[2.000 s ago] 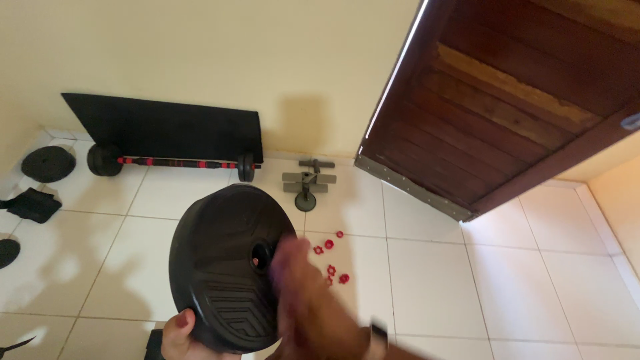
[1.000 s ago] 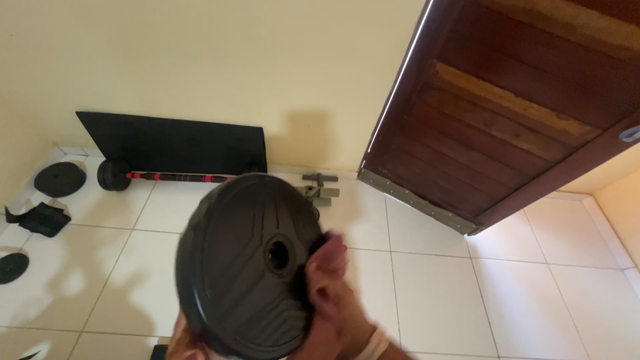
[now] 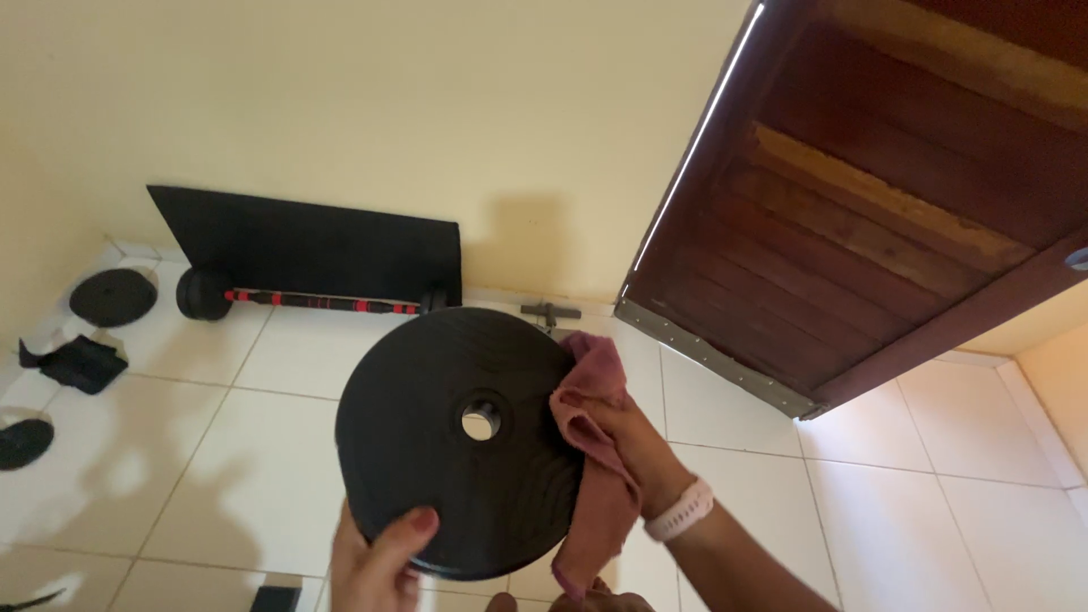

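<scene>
A round black weight plate (image 3: 425,382) with a hole in its centre is held up above the tiled floor. My left hand (image 3: 378,557) grips its lower left edge, thumb on the face. A pinkish-red cloth (image 3: 599,501) is bunched in my right hand (image 3: 637,442), pressed against the plate's right rim and hanging down below it. A pale watch or band circles my right wrist. Most fingers of both hands are hidden behind the plate or cloth.
A black board or mat (image 3: 323,242) leans on the wall behind a barbell with a red-and-black bar (image 3: 327,302). Smaller plates (image 3: 113,297) and a black strap-like item (image 3: 85,364) lie at left. A wooden door (image 3: 867,212) stands at right; a metal-and-foam stand (image 3: 551,313) is partly hidden.
The plate's face has turned from a patterned side to a plainer one. The cloth, blurred before, now shows at the right rim with my right hand.
</scene>
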